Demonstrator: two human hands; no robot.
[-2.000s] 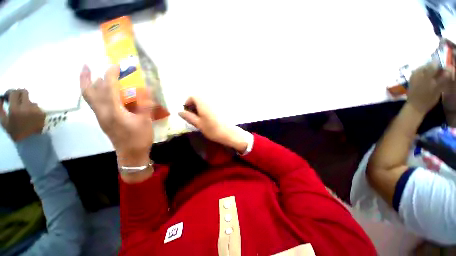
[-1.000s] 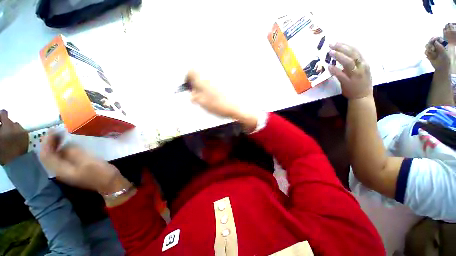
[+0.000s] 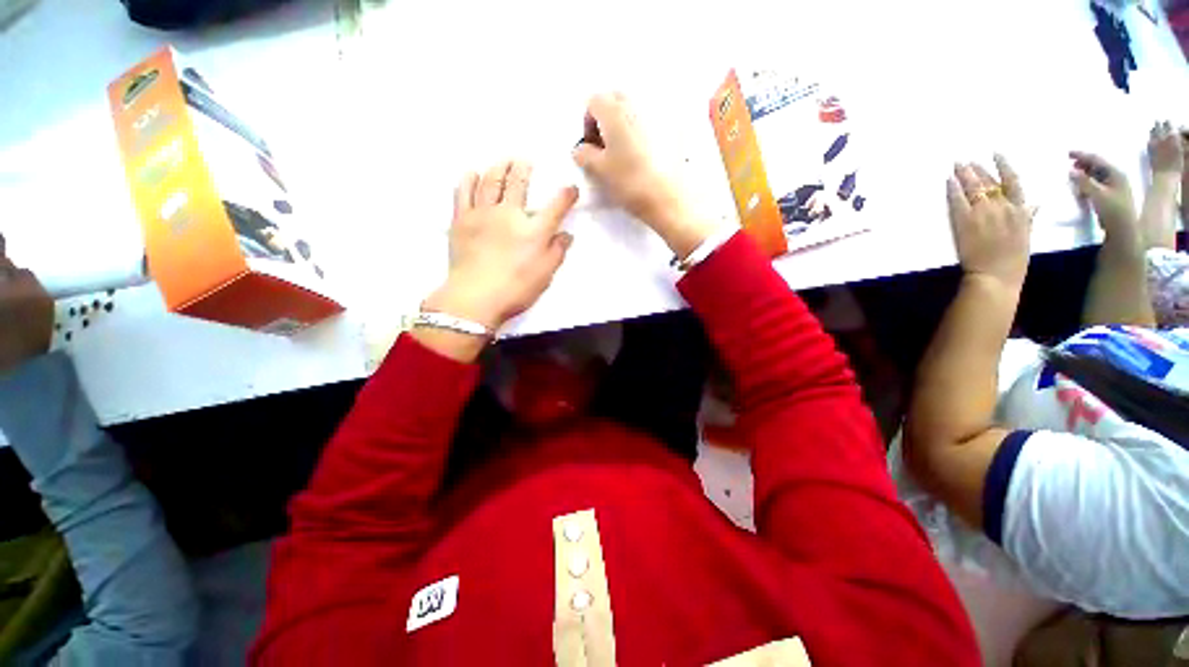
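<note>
My left hand (image 3: 506, 248) lies on the white tabletop (image 3: 522, 78) in front of me, fingers spread, with no object visible in it. My right hand (image 3: 631, 163) is beside it, curled around a small dark tool (image 3: 592, 130); only its dark tip shows. An orange and white printed carton (image 3: 196, 196) stands on the table to the left, its orange side and bottom edge facing me. A second similar carton (image 3: 802, 170) is right of my right hand. Neither hand touches a carton. Whether a white sheet lies under my hands I cannot tell.
A neighbour's grey-sleeved hand (image 3: 24, 313) is at the left edge, near small dark dots (image 3: 85, 313). A black bag (image 3: 196, 11) is at the top left. Other people's hands (image 3: 987, 222) rest at the right. Dark items (image 3: 1115, 46) lie far right.
My left hand has moved right from beside the left carton to the middle. My right hand has moved up and right with the dark tool. The right neighbour's hand has left the right carton.
</note>
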